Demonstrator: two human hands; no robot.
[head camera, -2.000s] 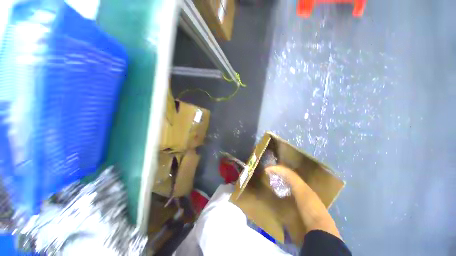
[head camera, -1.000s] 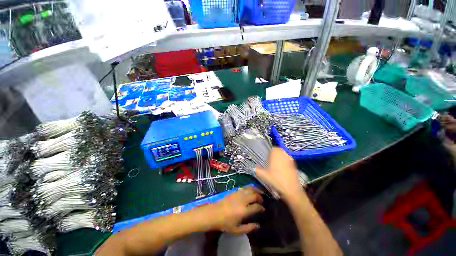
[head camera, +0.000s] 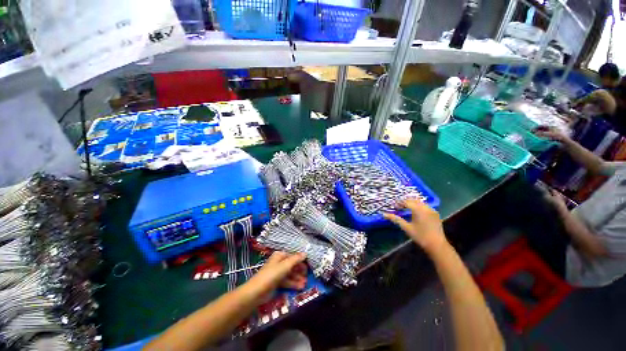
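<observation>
My left hand is at the left end of a grey cable bundle at the bench edge, its fingers curled against it; whether it grips the bundle is not clear. A second grey bundle lies beside it. My right hand is at the near right rim of the blue plastic basket, fingers spread at the loose grey cables inside. The blue cable tester with a lit screen stands left of the bundles. Ribbon leads run from it towards red blocks on the fixture.
White cable bundles are stacked at the left. More grey bundles lie between tester and basket. Green baskets and a white fan stand beyond. A person sits at the right near a red stool. A shelf crosses above.
My right hand has moved from the grey bundle to the blue basket. My left hand is now at the bundle. Two bundles lie at the bench edge. The view has shifted right.
</observation>
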